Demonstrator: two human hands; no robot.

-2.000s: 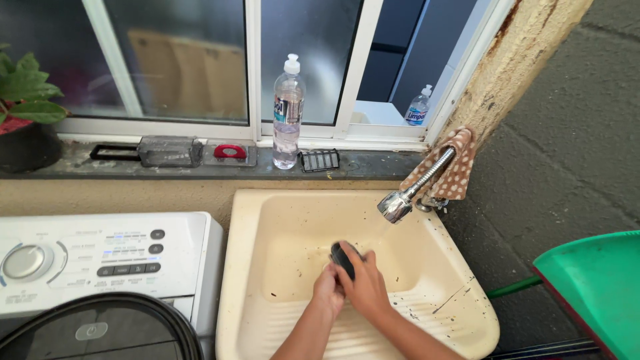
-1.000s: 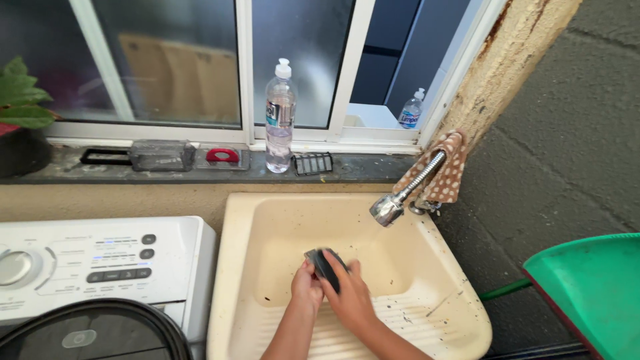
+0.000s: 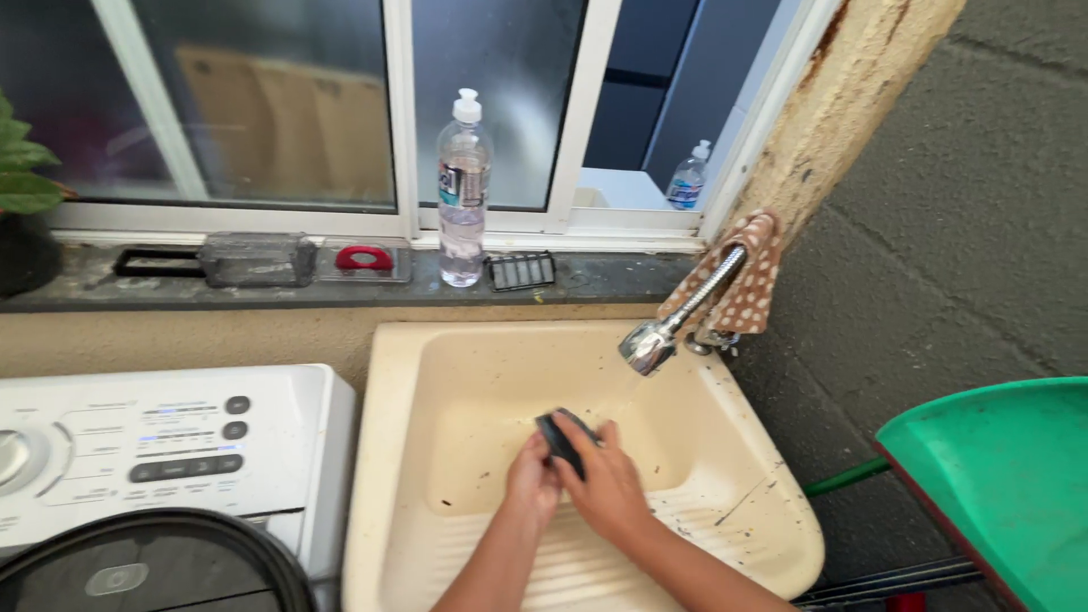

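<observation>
My right hand point(image 3: 605, 476) grips a small dark object point(image 3: 563, 442), whose kind I cannot tell, over the basin of a cream laundry sink point(image 3: 476, 357). Close beside it on the left is my left hand point(image 3: 534, 478), its fingertips near or against the object's lower left side; its exact hold is hidden. Above and to the right of both hands hangs a chrome faucet head point(image 3: 649, 347) on a flexible neck, with a spotted brown cloth point(image 3: 748, 289) draped behind it. Dark specks of debris lie in the basin and on the ribbed slope.
A plastic bottle point(image 3: 464, 195), a clear bin point(image 3: 257, 259), a red-handled part point(image 3: 364, 258) and a small filter frame point(image 3: 520, 271) rest on the sill. At left, a round black robot vacuum point(image 3: 153, 569) sits on a white washing machine point(image 3: 289, 408). A green dustpan point(image 3: 1011, 476) is at right.
Both hands stay together over the basin with the dark object, which has changed its tilt between frames. Nothing on the sill has plainly moved.
</observation>
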